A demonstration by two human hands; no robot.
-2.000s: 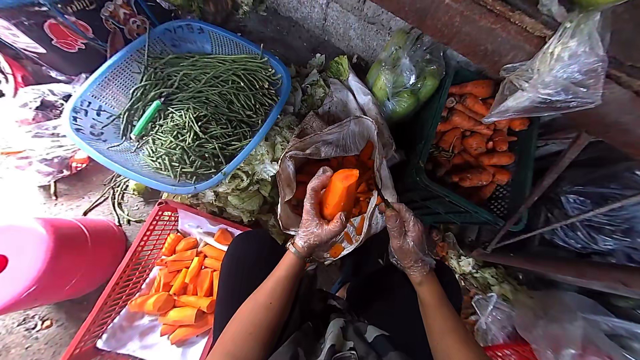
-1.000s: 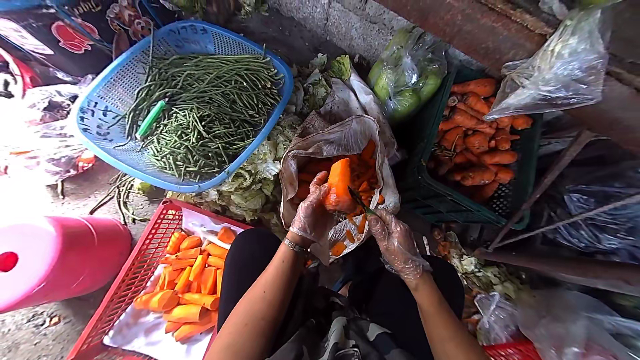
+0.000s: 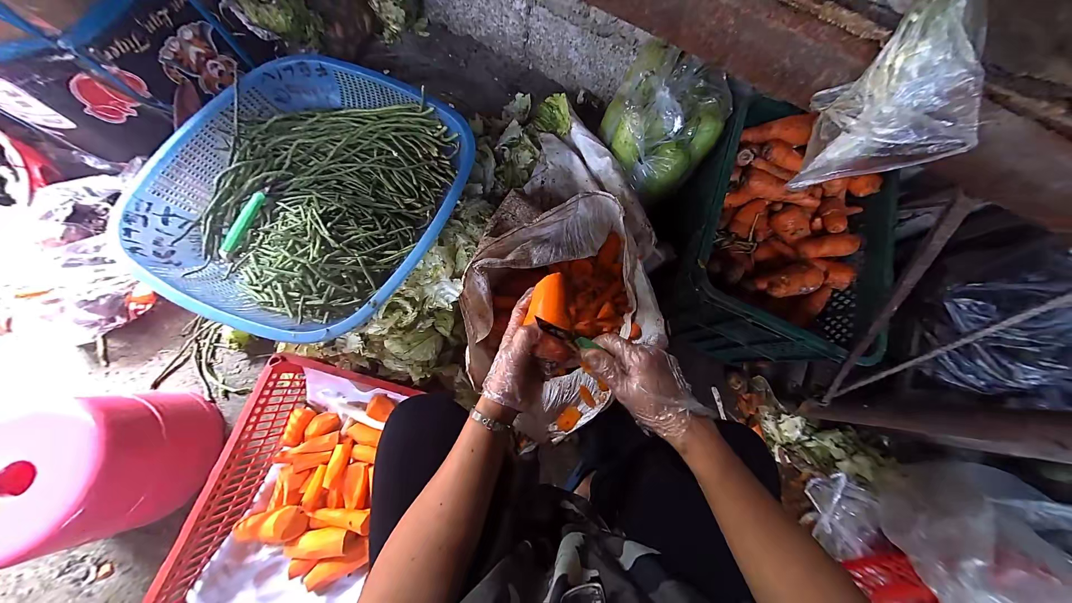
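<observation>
My left hand (image 3: 517, 362), in a clear plastic glove, holds a thick carrot (image 3: 548, 303) upright over an open sack (image 3: 502, 261) of orange carrot scraps. My right hand (image 3: 641, 381), gloved too, grips a small knife (image 3: 578, 340) with a green handle. Its dark blade lies against the near side of the carrot. Peeled carrot pieces (image 3: 322, 502) lie on a white sheet in a red plastic crate (image 3: 219, 477) at the lower left. Unpeeled carrots (image 3: 787, 226) fill a dark green crate (image 3: 754, 328) on the right.
A blue basket (image 3: 159, 289) of green beans (image 3: 335, 201) holds a green-handled tool (image 3: 243, 224). Leaf scraps (image 3: 410, 331) surround the sack. A pink plastic container (image 3: 126, 469) lies at the left. Bagged green produce (image 3: 666, 126) sits behind; metal bars (image 3: 904, 293) cross at the right.
Two seconds ago the carrot's peeled face was toward the view and no blade showed by it. Since then my right hand has come up to the carrot, and the knife now lies against it.
</observation>
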